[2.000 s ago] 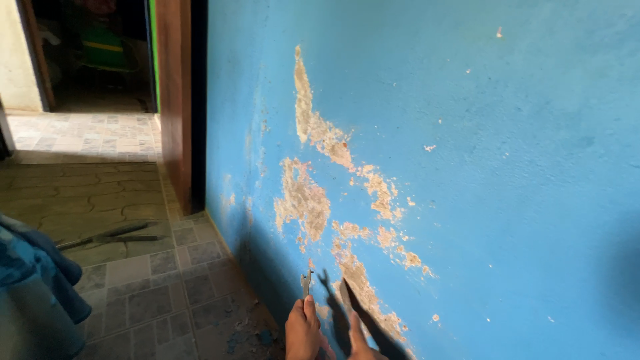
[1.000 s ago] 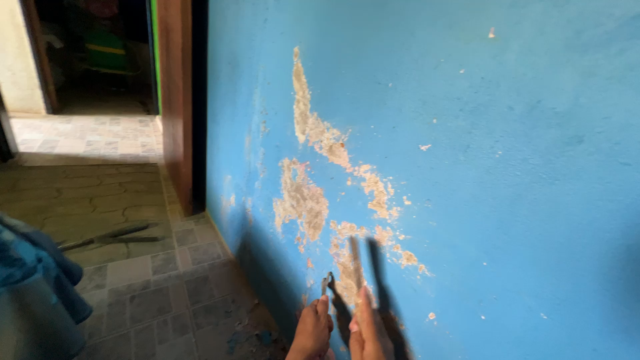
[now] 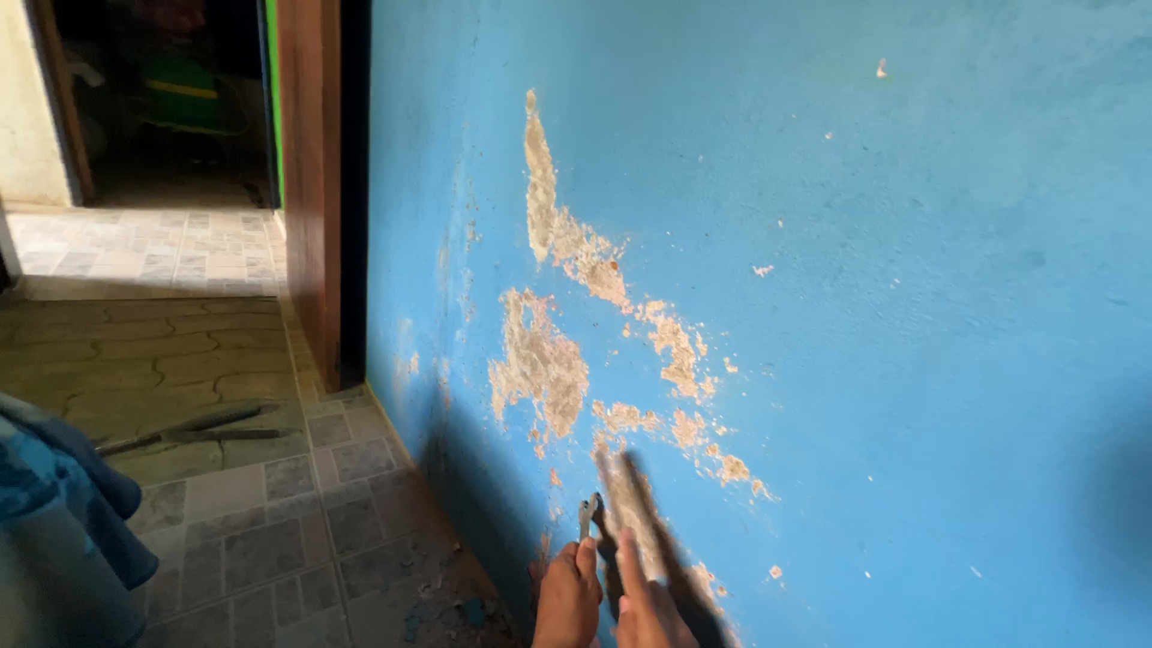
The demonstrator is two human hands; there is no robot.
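Observation:
My left hand (image 3: 569, 589) grips a metal tool with an open-ended, wrench-like head (image 3: 589, 515), held close to the blue painted wall (image 3: 864, 360). Beside it on the right, my right hand (image 3: 643, 598) holds a long, flat tool (image 3: 612, 477), blurred, pointing up along the wall; its exact kind cannot be told. Both hands are at a bare patch of plaster (image 3: 637, 504) low on the wall. More patches of flaked paint (image 3: 540, 364) spread above, and the two tools cast dark shadows on the wall.
Paint chips (image 3: 472, 612) lie on the tiled floor (image 3: 270, 549) at the wall's foot. A brown door (image 3: 310, 180) stands at the wall's left end. Long dark tools (image 3: 220, 427) lie on the floor, near blue cloth (image 3: 63, 504) at the left edge. A doorway opens behind.
Two seconds ago the right hand's tool was lower and tilted left; one second ago it stood upright above the hand. The left hand stays near the same part of the wall.

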